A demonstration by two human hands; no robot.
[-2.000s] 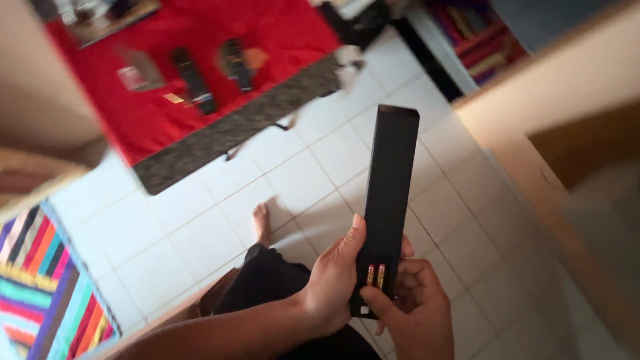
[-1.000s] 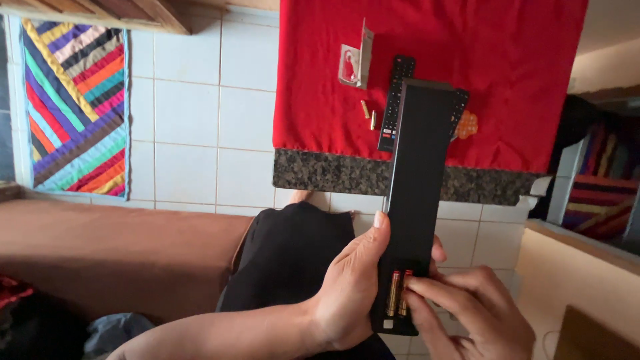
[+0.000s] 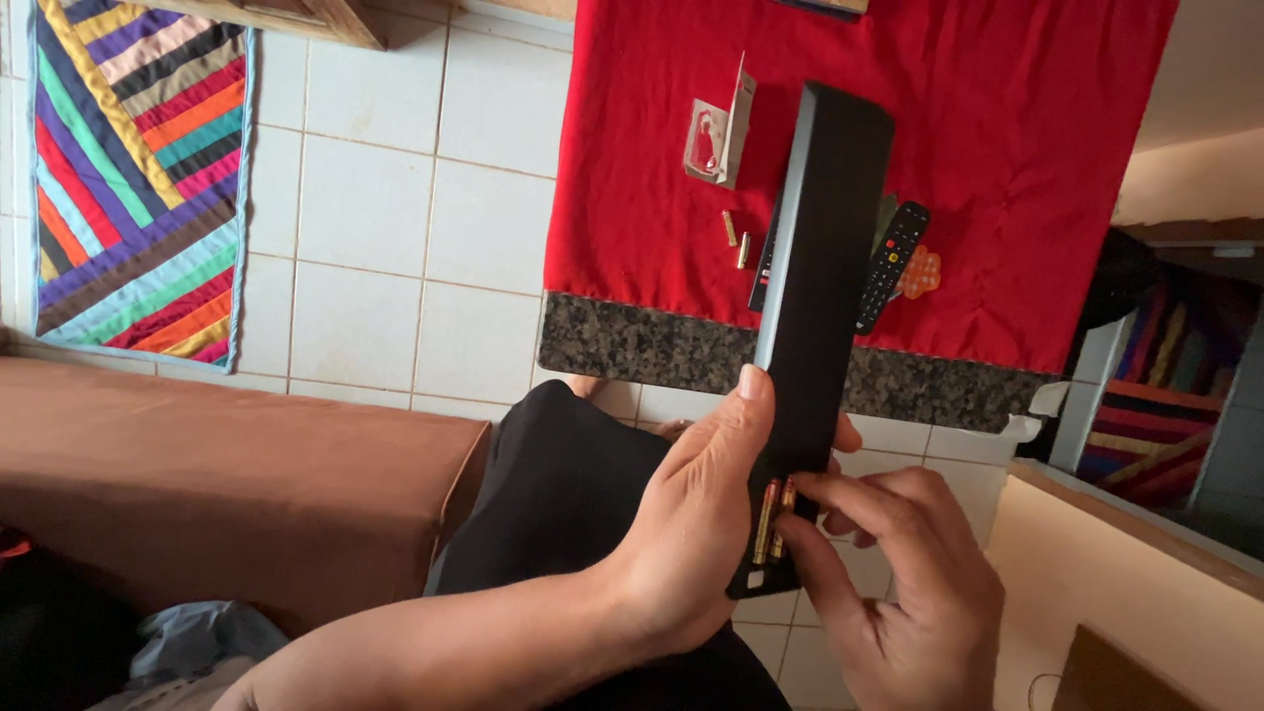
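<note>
My left hand (image 3: 696,513) holds a long black device (image 3: 829,267) with its thumb along one long edge; the device hides part of the table. Two small batteries (image 3: 765,523) with gold and red casings lie side by side in an open compartment at its lower end. The fingertips of my right hand (image 3: 908,573) pinch at the right-hand battery (image 3: 786,509). Past the device, a black remote control (image 3: 892,269) lies on a red cloth, and a second remote (image 3: 765,267) is mostly hidden behind it. Two loose batteries (image 3: 743,250) lie near an opened card-and-plastic package (image 3: 719,143).
The red cloth (image 3: 997,178) covers a table with a speckled stone edge (image 3: 642,341). A brown padded seat (image 3: 227,454) is at the left, below a multicoloured striped mat (image 3: 148,188) on the tiled floor. An orange patterned item (image 3: 920,272) lies beside the remote.
The view has swung over the table. Both hands stay at the battery end of the device, and both batteries were in the compartment in the earlier frames too.
</note>
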